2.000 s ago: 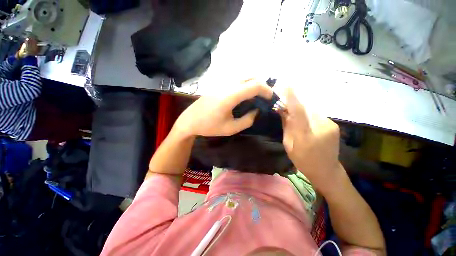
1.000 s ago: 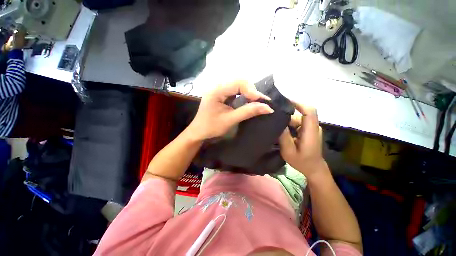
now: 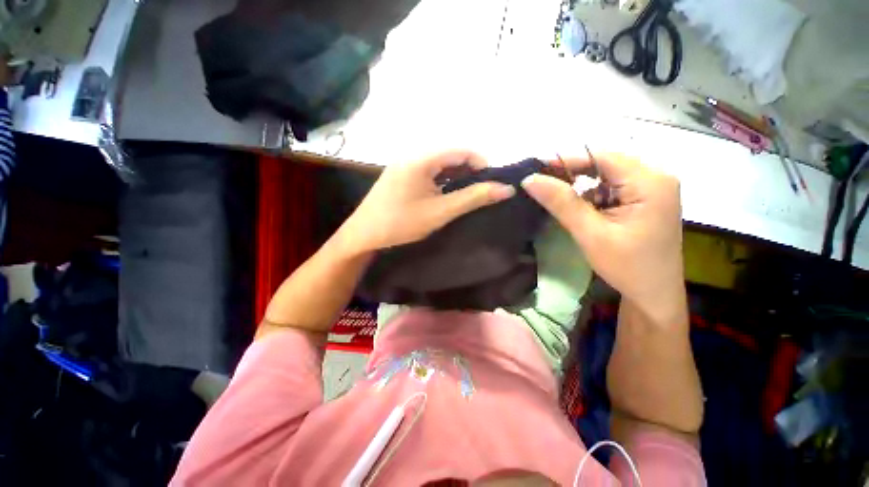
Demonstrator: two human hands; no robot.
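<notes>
A dark brown-black garment piece hangs between my hands over my lap, at the front edge of the white table. My left hand pinches its upper edge between thumb and fingers. My right hand pinches the upper right corner between thumb and index finger. A slim dark tool with two narrow tips, perhaps tweezers, sticks up from my right hand's fingers, tips pointing away from me. The rest of the tool is hidden in the hand.
A dark cloth pile lies on the white table at the left. Black-handled shears, a white scrap and pink and brown pens lie at the right. Red plastic is below the edge. Another person's striped sleeve shows far left.
My right hand has moved right and up to the cloth's upper corner, and the tool tips now show. The cloth's top edge is lower and folded. The view has shifted slightly.
</notes>
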